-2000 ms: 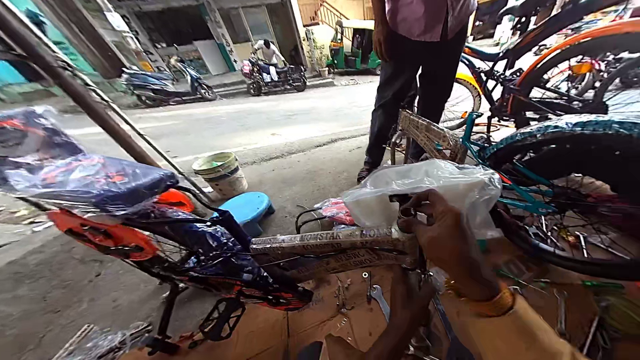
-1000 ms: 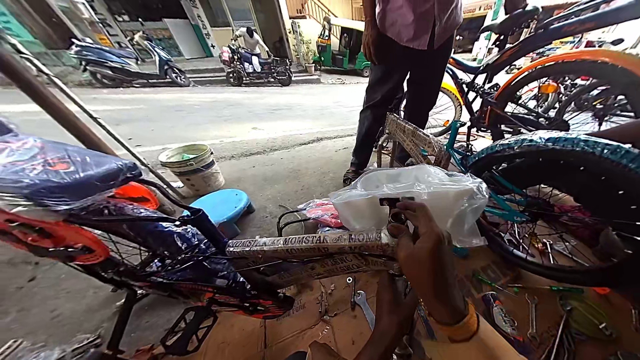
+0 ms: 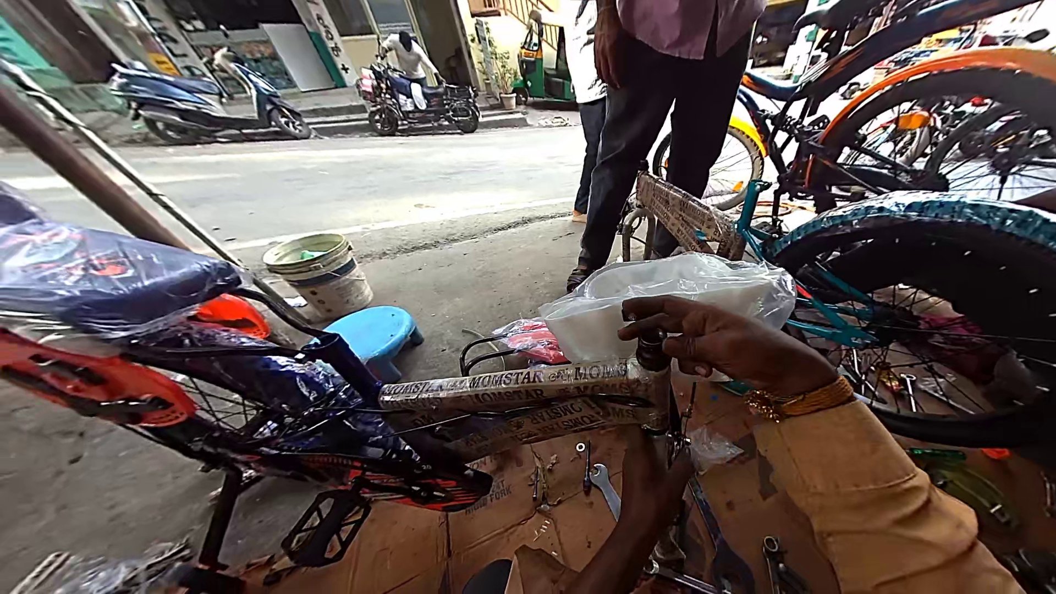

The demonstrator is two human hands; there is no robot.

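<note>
A bicycle frame with a paper-wrapped tube [image 3: 511, 386] lies across the middle, its head tube [image 3: 653, 388] upright at the right end. My right hand [image 3: 709, 338] is at the top of the head tube, its fingers around a dark headset part [image 3: 652, 351]. Below, my left hand [image 3: 656, 474] is at the lower end of the head tube, by the fork; its fingers are partly hidden, so its grip cannot be told. A plastic-wrapped saddle [image 3: 115, 264] and a pedal [image 3: 326, 528] belong to the same bicycle. Behind my right hand is a clear plastic bag with white contents [image 3: 685, 289].
Cardboard [image 3: 495, 528] covers the ground, with a wrench [image 3: 606, 488] and several other tools. A blue stool [image 3: 375, 334] and a bucket [image 3: 320, 272] stand beyond the frame. A person [image 3: 660, 124] stands ahead, and a large bicycle wheel [image 3: 924, 330] is at right.
A black piece at my right fingertips one second ago no longer shows there; my right hand is now over the top of the head tube. Another person's leg now shows behind the standing person.
</note>
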